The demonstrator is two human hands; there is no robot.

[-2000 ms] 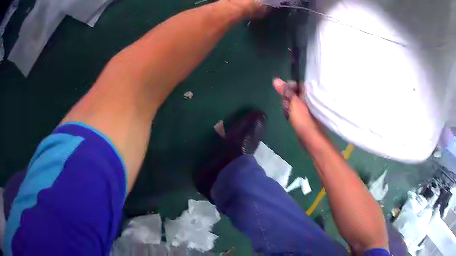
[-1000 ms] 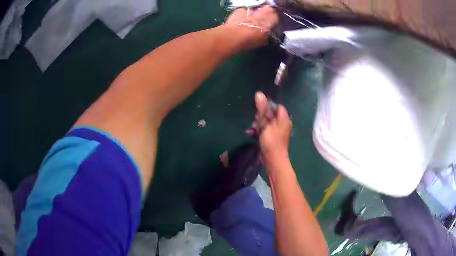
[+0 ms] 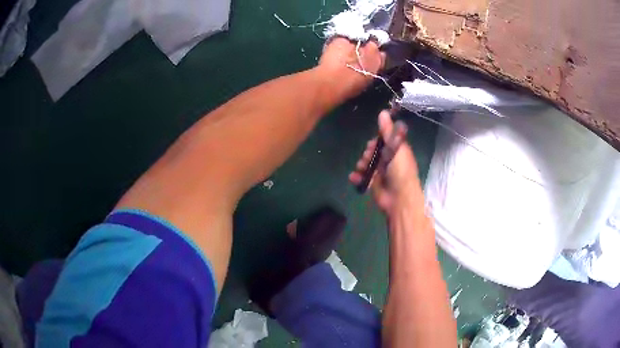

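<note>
My left hand [image 3: 350, 62] is closed on a frayed white bunch of tangled threads and cloth [image 3: 360, 20] beside the corner of the wooden side board [image 3: 476, 34]; its fingertips are partly hidden. My right hand [image 3: 391, 166] holds a dark-handled tool [image 3: 370, 165], a knife or shears. Its tip lies near a white cloth strip [image 3: 442, 96] with loose threads under the board's edge. I cannot tell whether the tip touches the cloth. A large white fabric roll [image 3: 496, 197] stands out below the board, right of my right hand.
Grey-white sheets [image 3: 102, 44] lie on the green floor [image 3: 272, 41] at the upper left. White scraps [image 3: 241, 329] lie near my dark shoe [image 3: 316, 234]. More shiny scraps [image 3: 506, 329] lie at the lower right, beside a dark purple-grey cloth shape, possibly a person's clothing [image 3: 571, 306].
The wooden board and white bunch have come further into view. My right hand has moved up, close to the cloth strip. The white roll sits lower in view.
</note>
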